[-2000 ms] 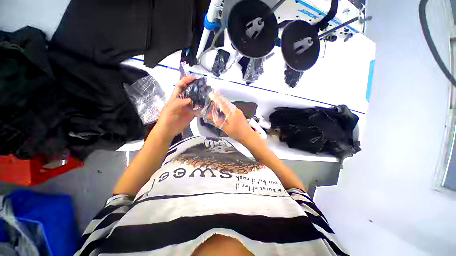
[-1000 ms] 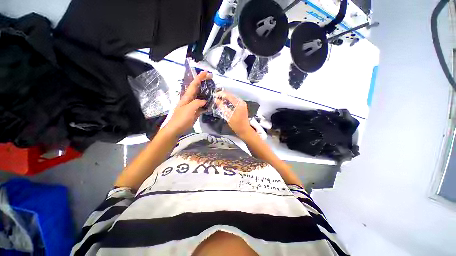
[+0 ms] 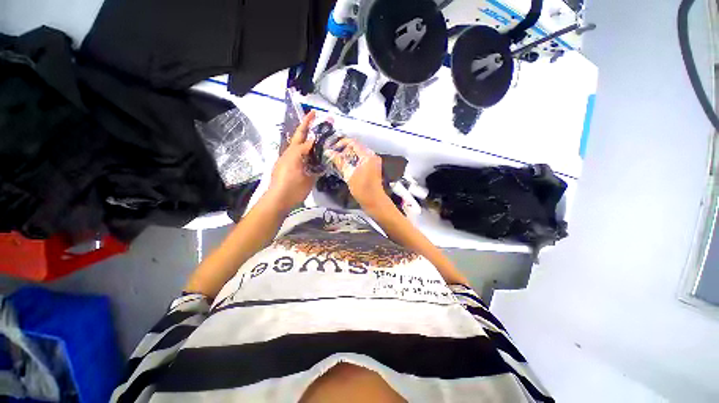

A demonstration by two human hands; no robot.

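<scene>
A clear crinkled polybag (image 3: 339, 157) with small black pieces (image 3: 322, 142) lies between my hands over the tray before my body. My left hand (image 3: 296, 161) is closed around the dark pieces from the left, thumb and fingers up. My right hand (image 3: 363, 175) holds the film on the right side. The two hands are close together. What the fingertips pinch is partly hidden by shiny film. Dark cloth pieces (image 3: 335, 189) lie in the tray below the hands.
A black fabric heap (image 3: 497, 201) lies at right. Black garments (image 3: 118, 142) and a larger clear polybag (image 3: 232, 146) are at left. Black spool discs (image 3: 406, 39) stand at the far side, with small dark bundles (image 3: 352, 90) near them. A red crate (image 3: 55, 256) and blue crate (image 3: 75, 338) are lower left.
Both hands stay close together at the bag. My left hand has turned more upright around the dark pieces, which show less than at first. The camera view has shifted slightly.
</scene>
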